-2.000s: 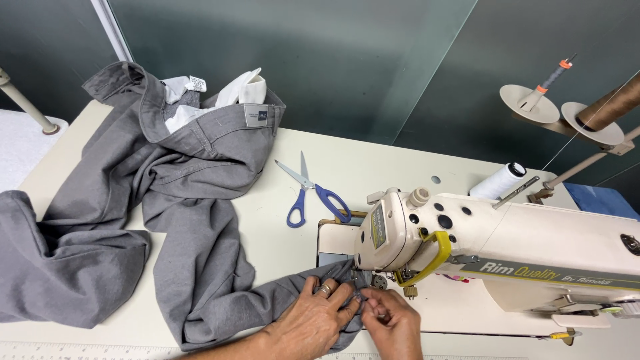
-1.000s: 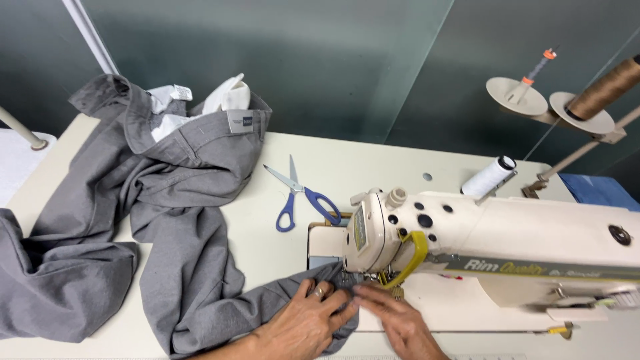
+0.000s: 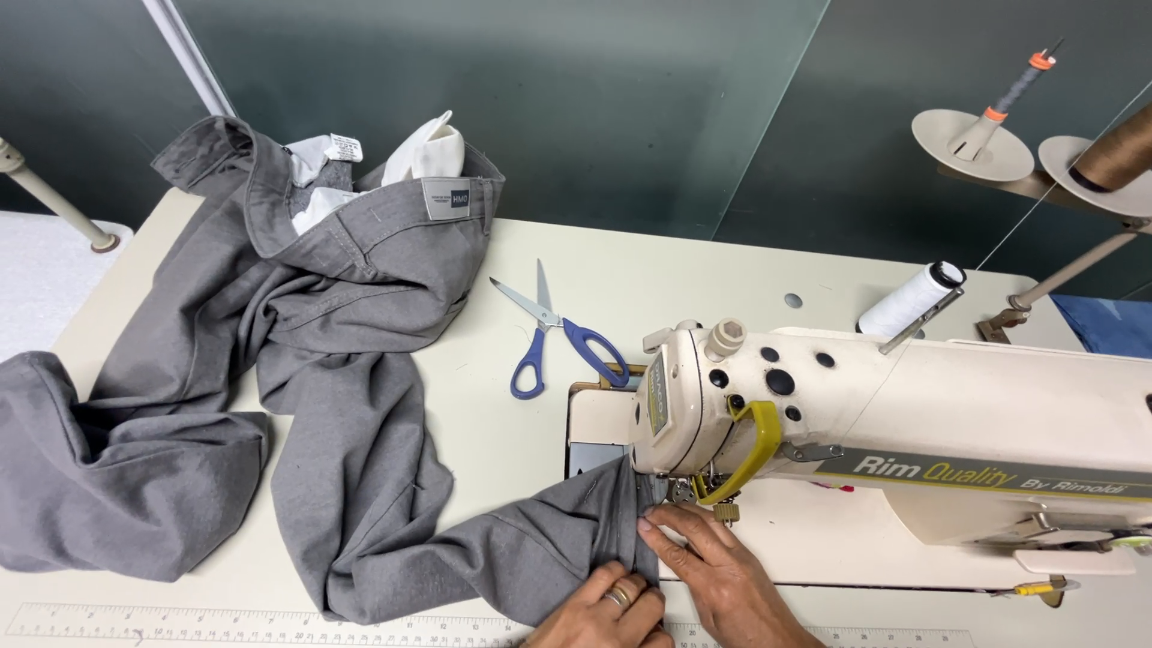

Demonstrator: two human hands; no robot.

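Grey trousers (image 3: 360, 468) lie bunched across the left of the sewing table, one leg running to the head of a Rimoldi sewing machine (image 3: 810, 387). The end of that leg goes under the presser foot area, which the machine head partly hides. My left hand (image 3: 607, 612), with a ring on one finger, grips the leg's edge near the bottom of the view. Just right of it, my right hand (image 3: 720, 576) pinches the cloth edge between thumb and fingers, close in front of the needle area. Blue-handled scissors (image 3: 551, 319) lie spread apart behind the leg, left of the machine.
A white thread cone (image 3: 909, 297) stands behind the machine arm. Further right are a thread stand with a grey spool (image 3: 1017, 90) and a brown thread cone (image 3: 1116, 162). A ruler scale (image 3: 270, 623) runs along the table's front edge. Dark glass panels (image 3: 540, 108) rise behind the table.
My left hand has moved down along the cloth, away from the needle area, and is now apart from my right hand. The scissors lie where they were.
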